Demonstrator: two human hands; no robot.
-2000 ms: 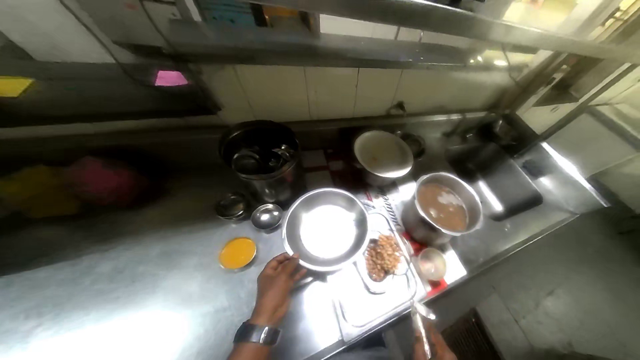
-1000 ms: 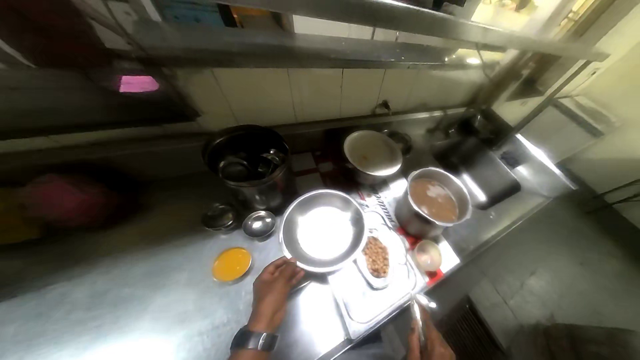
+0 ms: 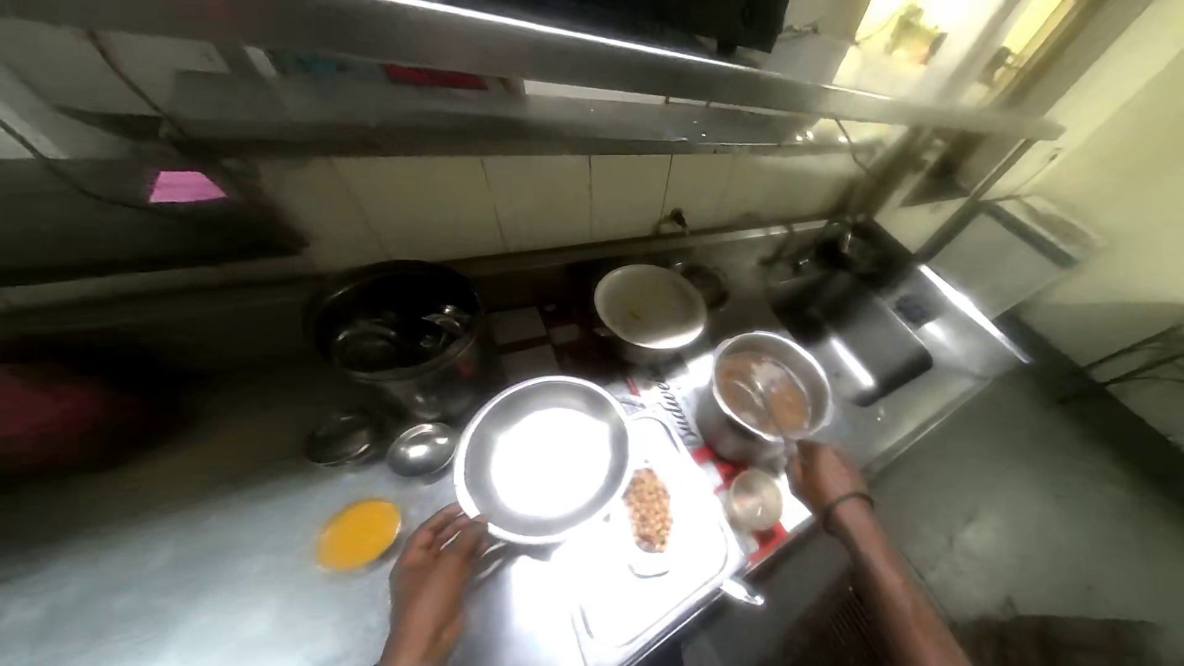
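My left hand (image 3: 435, 578) grips the near-left rim of a wide, shallow steel bowl (image 3: 546, 462), tilted over the left edge of a tray. My right hand (image 3: 823, 481) is at the near rim of a steel pot (image 3: 805, 361) of brown liquid, closed on what looks like a utensil handle; the part in the liquid is blurred. A small dish of brown beans or nuts (image 3: 647, 509) lies on the rectangular steel tray (image 3: 712, 578), right of the bowl. Between that tray and my right hand stands a small round bowl (image 3: 756, 499).
A dish of orange sauce (image 3: 359, 534), small steel bowls (image 3: 423, 450) and a large dark pot (image 3: 416, 370) with utensils stand left. Behind are a lidded pot (image 3: 650, 310) and a wall. The sink (image 3: 851, 333) lies right; a steel shelf (image 3: 592, 69) crosses above.
My right hand has moved from the tray's near corner, where it held a metal utensil, up to the pot of brown liquid. A metal handle now shows at that corner. My left hand stays on the bowl.
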